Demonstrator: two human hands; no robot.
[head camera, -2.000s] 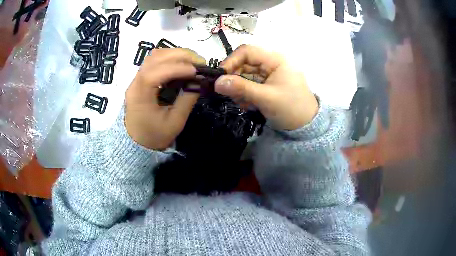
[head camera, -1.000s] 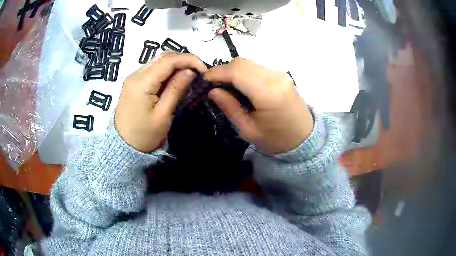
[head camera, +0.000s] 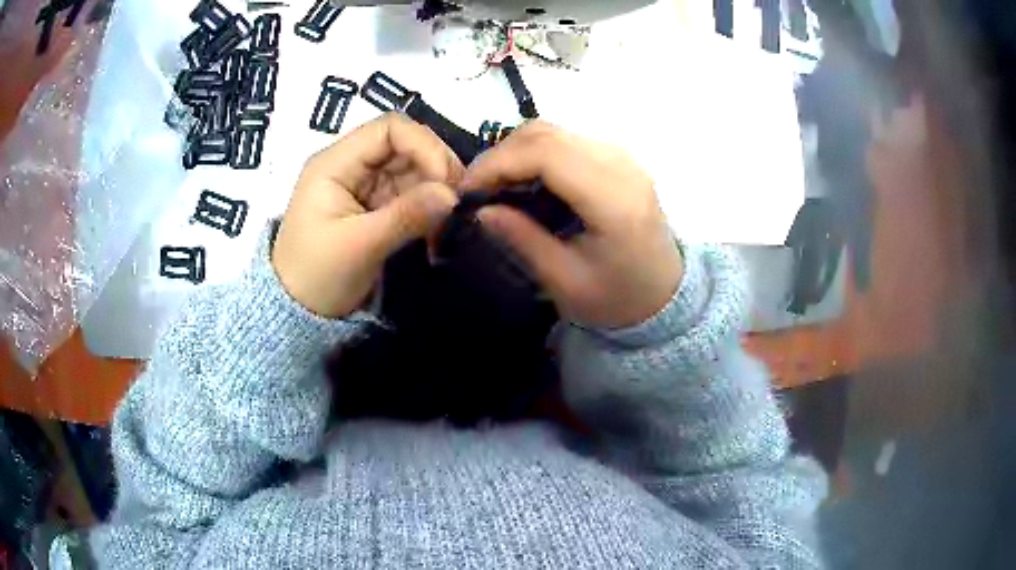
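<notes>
My left hand (head camera: 368, 212) and my right hand (head camera: 585, 223) meet over the middle of the work area. Both pinch a black webbing strap (head camera: 479, 200) between thumb and fingers; its details are blurred and partly hidden by the fingers. A dark heap of strap assemblies (head camera: 446, 345) lies below the hands against the grey sweater. A black strap with a plastic slide (head camera: 388, 91) on its end runs from upper left toward the fingertips. Another short strap (head camera: 518, 89) reaches from the needle area (head camera: 513, 45) down toward my right hand.
A pile of black plastic slides (head camera: 228, 95) lies at upper left, with single ones (head camera: 183, 264) below. Cut webbing pieces (head camera: 769, 22) lie at upper right, darker strips (head camera: 817, 256) at the right edge. A clear plastic bag (head camera: 45, 245) is at left, the sewing machine (head camera: 513, 9) at top.
The hands have moved from holding dark slide-like parts to pinching a strap at their fingertips. The left fingers are now more spread. The strap with the slide at upper left shows more.
</notes>
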